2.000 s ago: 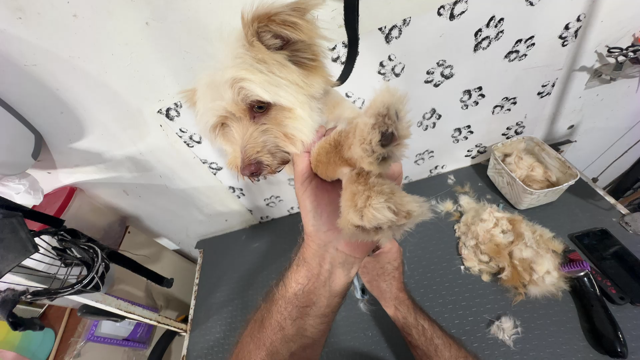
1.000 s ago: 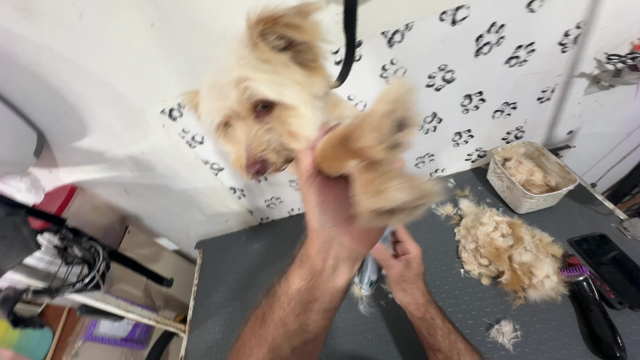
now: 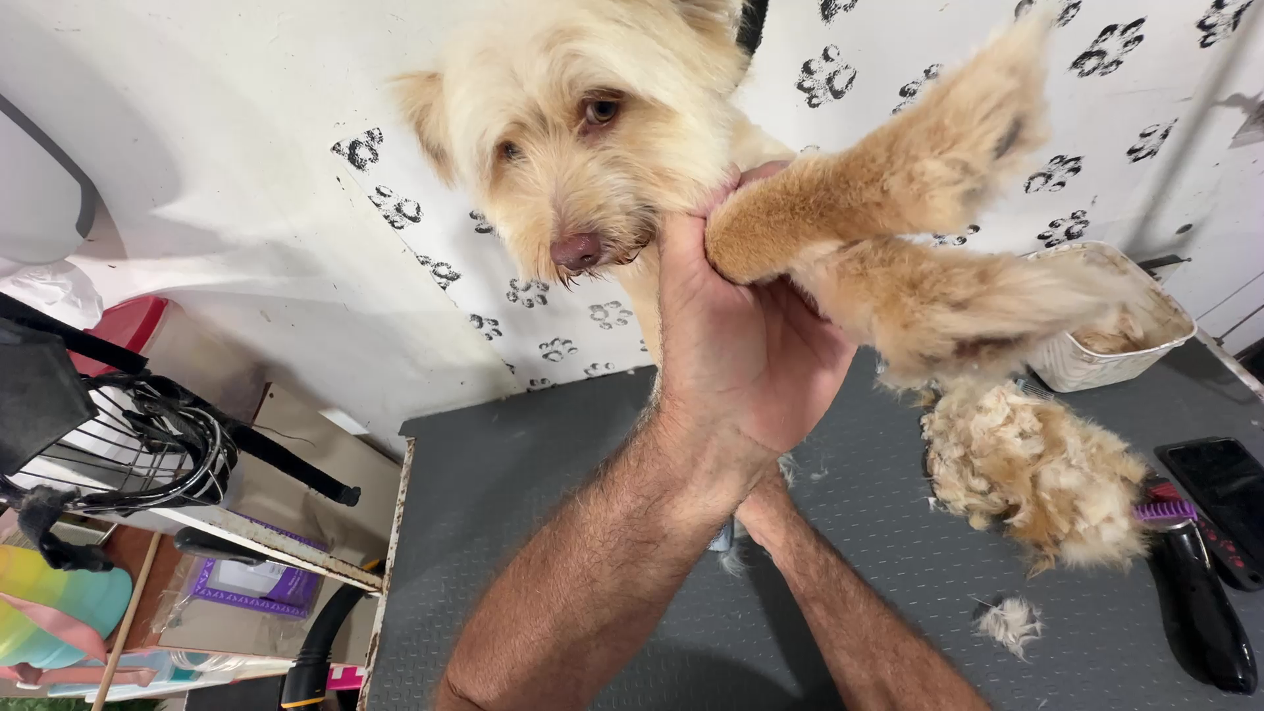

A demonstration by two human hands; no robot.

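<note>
A cream and tan dog (image 3: 592, 148) faces me at the top centre. My left hand (image 3: 750, 326) has its thumb and fingers around the dog's two front legs (image 3: 800, 212), whose furry paws point right. My right hand is mostly hidden behind my left wrist; its wrist (image 3: 770, 509) and forearm show, and whether it holds anything is hidden. A small pale blue object (image 3: 724, 538), partly covered, lies left of the right wrist with a wisp of fur. A heap of clipped fur (image 3: 1032, 469) rests on the grooming table (image 3: 553, 474), right of my hands.
A black clipper (image 3: 1200, 612) with a purple comb lies at the right beside a dark phone-like object (image 3: 1220, 484). A white basket (image 3: 1116, 360) holding fur stands behind them. Left of the table is a shelf (image 3: 267, 543) with a black wire fan-like item (image 3: 148, 444).
The dog's front paws have moved right and now stretch farther from my left hand. My right hand, seen beside the pale blue object a second ago, has moved behind my left wrist.
</note>
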